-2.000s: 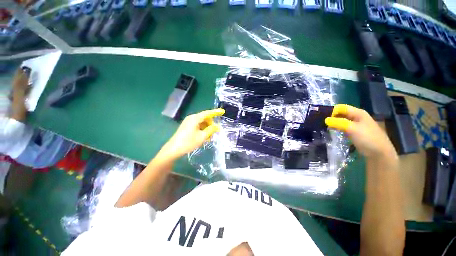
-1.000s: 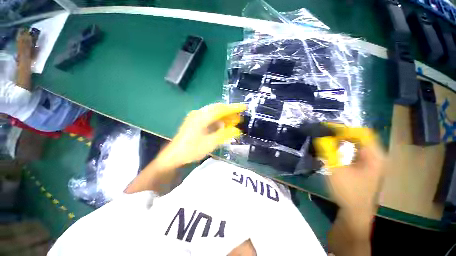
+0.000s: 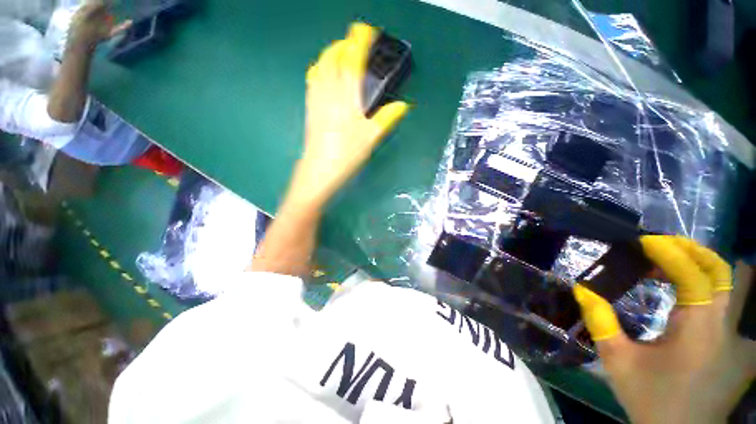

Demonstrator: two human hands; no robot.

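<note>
My left hand, with yellow finger cots, is around a dark housing on the green bench. Its fingers are at the left side and its thumb is near the lower right; the housing's lower end is hidden. My right hand, also with yellow cots, has a glossy black panel between thumb and fingers, low over the bag's near right part. The clear crinkled bag holds several black panels, some overlapping.
The green bench has a white stripe behind the bag. At the left another person's hand is near dark housings. A shiny plastic bundle lies below the bench edge. A blue piece shows behind the bag.
The view has shifted, so the bench items sit differently in the picture. My left hand has moved from the bag to the housing. My right hand remains over the bag with a panel.
</note>
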